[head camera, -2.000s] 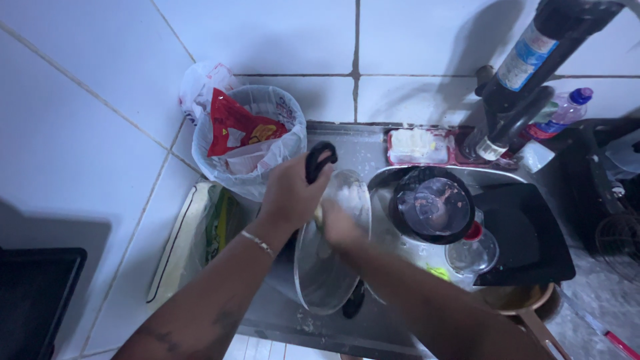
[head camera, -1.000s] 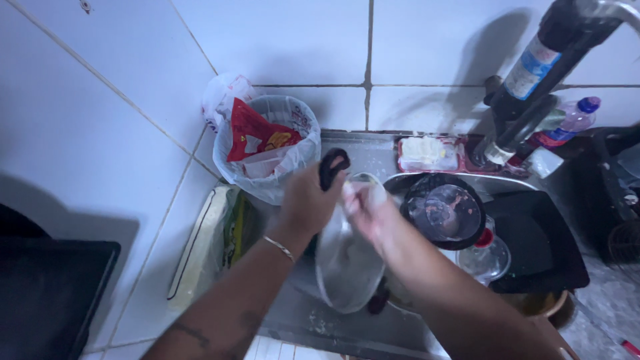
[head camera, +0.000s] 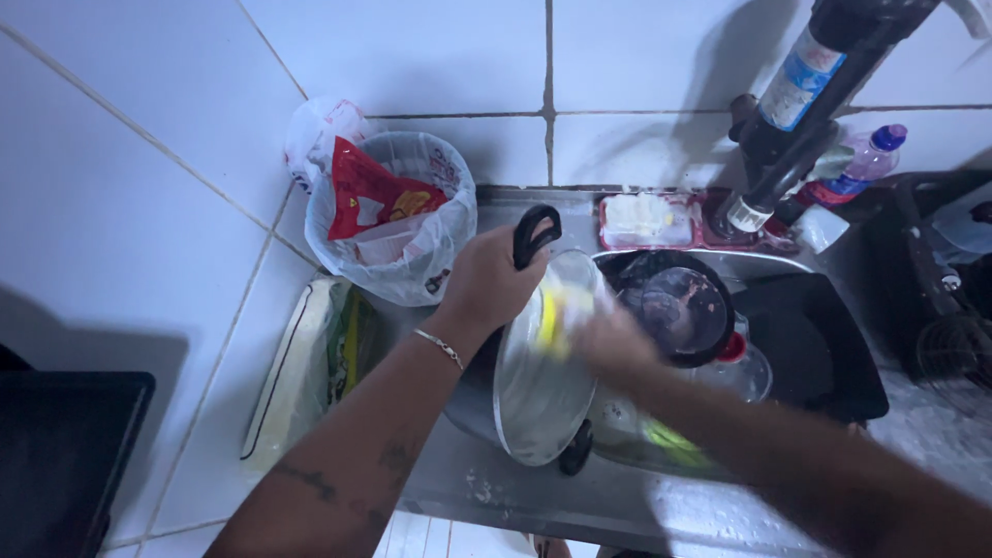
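My left hand grips the black loop handle of a metal pot, which is tilted on its side over the sink's left edge. A second black handle shows at the pot's lower end. My right hand, blurred, holds a yellow and whitish sponge against the inside of the pot. Right of my hands, the sink basin holds a dark round pan with a clear container in it, a red-capped clear vessel and a black tray.
A lined bin with a red packet stands back left. Behind the sink are a red soap dish, a dark faucet pipe and a purple-capped bottle. A bagged package lies left; a black rack stands right.
My right hand has moved about over the inside of the pot, and the yellow of the sponge now shows. My left hand has kept its hold on the handle.
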